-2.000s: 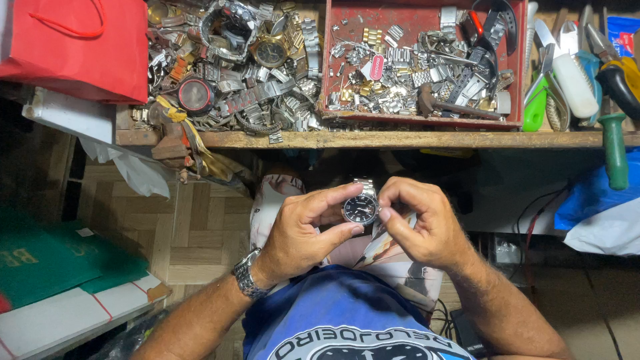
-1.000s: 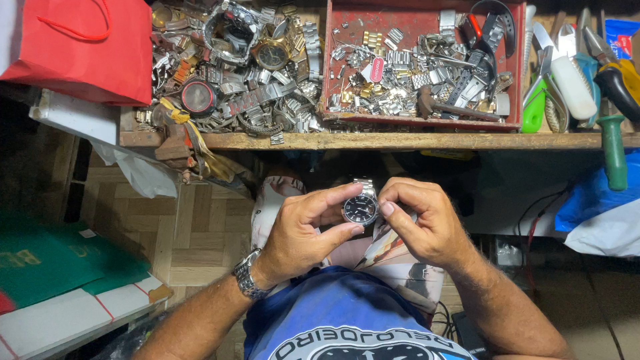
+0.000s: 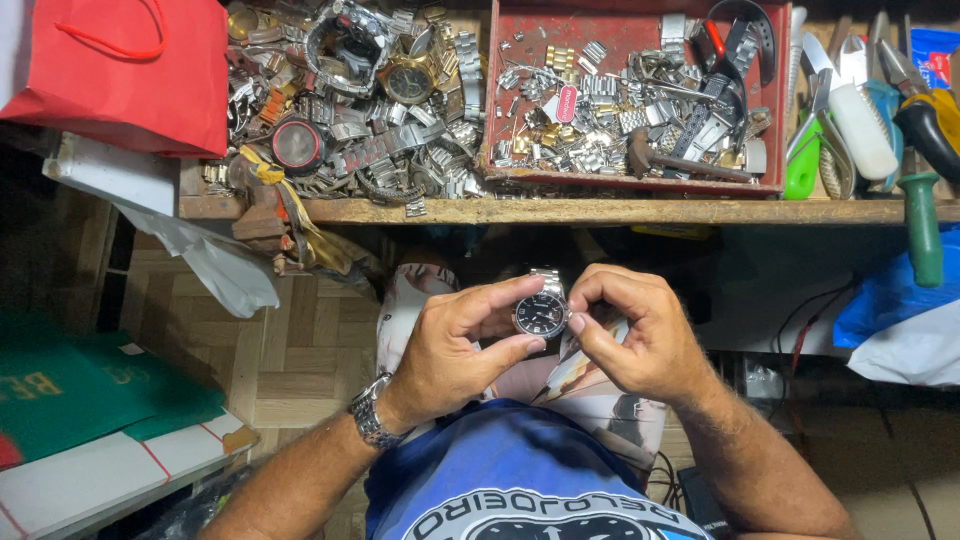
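A wristwatch with a black dial and steel case [image 3: 541,315] is held over my lap, just below the bench edge. My left hand [image 3: 465,337] grips its case from the left, with the index finger at the top and the thumb at the lower edge. My right hand [image 3: 637,330] pinches at the right side of the case, thumb and index finger at the crown. Part of the steel bracelet [image 3: 548,280] shows above the case; the rest is hidden. A second steel watch [image 3: 371,412] is worn on my left wrist.
The wooden bench edge [image 3: 450,213] runs above my hands. On the bench lie a heap of watches and bracelets [image 3: 397,139], a red tray [image 3: 637,187] with metal links and a small hammer [image 3: 690,161], and pliers [image 3: 926,112]. A green handle [image 3: 922,229] overhangs the edge. A red bag [image 3: 127,90] stands left.
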